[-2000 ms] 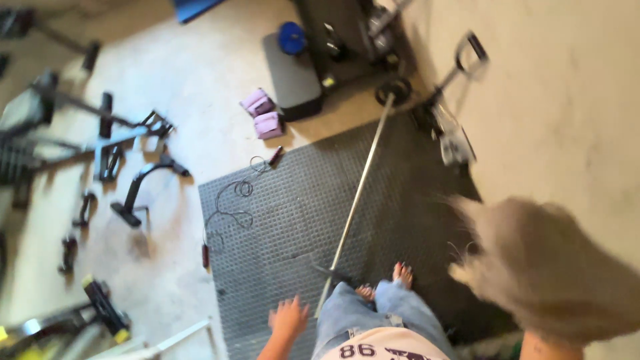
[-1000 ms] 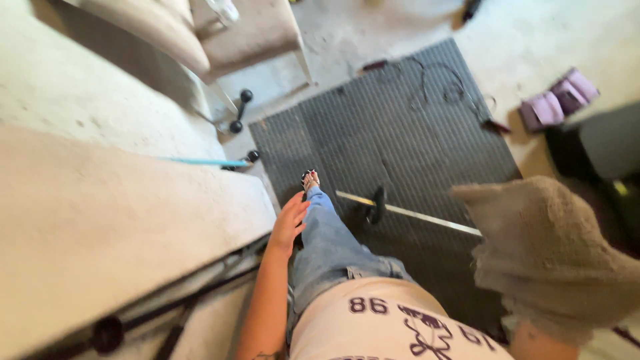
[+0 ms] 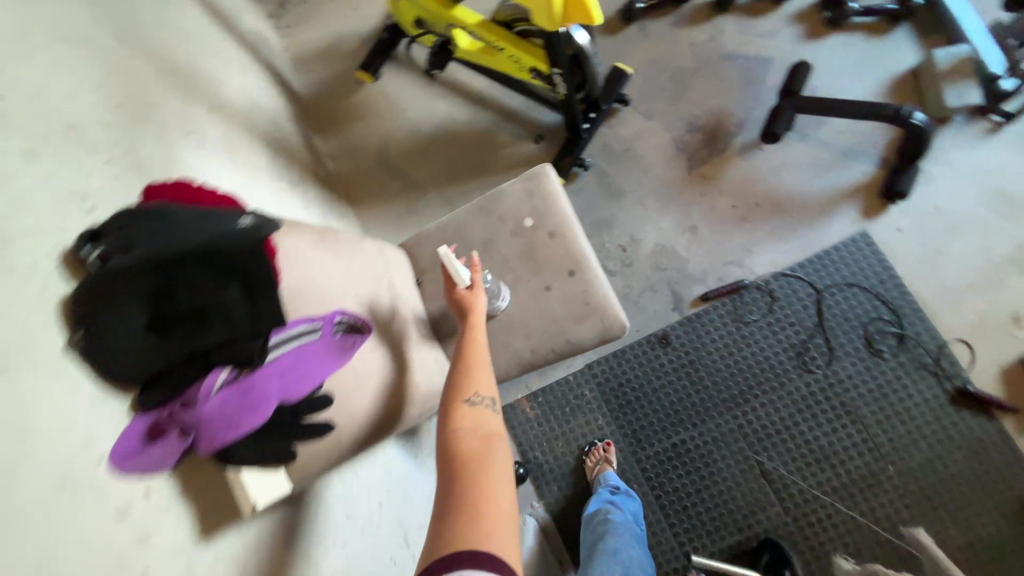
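Observation:
My left hand point(image 3: 466, 298) reaches over the seat of a beige upholstered chair point(image 3: 560, 280) and is closed around the neck of a clear spray bottle point(image 3: 498, 296). The bottle's white spray head point(image 3: 454, 266) shows above the fingers. At the bottom right edge, part of a frayed beige cloth point(image 3: 904, 560) is visible; my right hand is out of view.
A black bag point(image 3: 176, 296), purple strap-like item point(image 3: 272, 384) and black glove point(image 3: 276, 428) hang over the chair's backrest. A yellow exercise bike point(image 3: 496, 52) stands beyond the seat. On the black rubber mat point(image 3: 720, 400) lie a jump rope point(image 3: 824, 320) and a metal bar point(image 3: 720, 566).
The view has swung toward the chair. My left hand was empty near my leg and now grips the spray bottle at the seat. The beige cloth has mostly left the view.

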